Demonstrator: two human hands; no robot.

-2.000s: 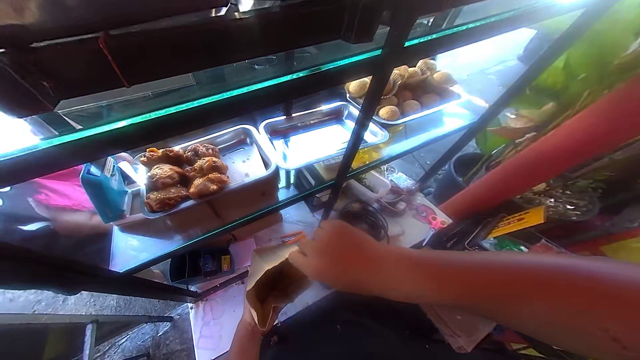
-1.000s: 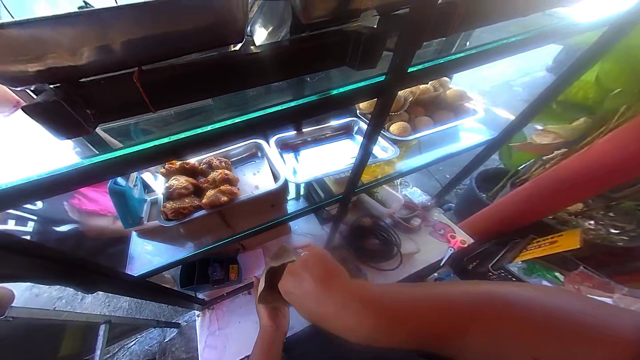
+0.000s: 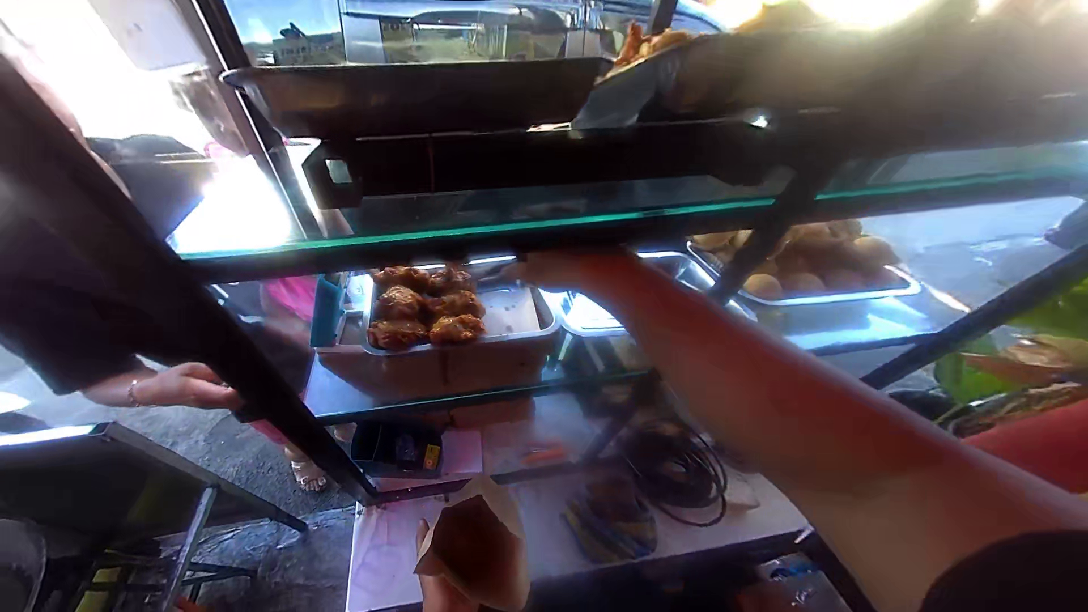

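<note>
My left hand (image 3: 444, 591) holds an open brown paper bag (image 3: 478, 544) upright at the bottom centre. My right arm reaches in across the glass display case, and my right hand (image 3: 561, 270) is over the right part of a metal tray (image 3: 510, 314) of browned, glazed fried pieces (image 3: 399, 310). Something thin, perhaps a utensil, shows at its fingertips, but glare and the shelf edge blur it. The fried pieces stand in rows on the tray's left side. To the right lie a second metal tray (image 3: 595, 319) and a tray of round golden balls (image 3: 799, 272).
A glass shelf edge (image 3: 493, 231) and dark metal posts (image 3: 255, 365) frame the opening. Below lie coiled black cable (image 3: 680, 476) and a dark box (image 3: 395, 450). At the left stands a person, whose hand (image 3: 187, 387) is near the post. Large metal trays (image 3: 425, 98) rest above.
My right hand has left the paper bag and reached up to the tray of fried pieces. My left hand still holds the bag, now wide open. The view has shifted left.
</note>
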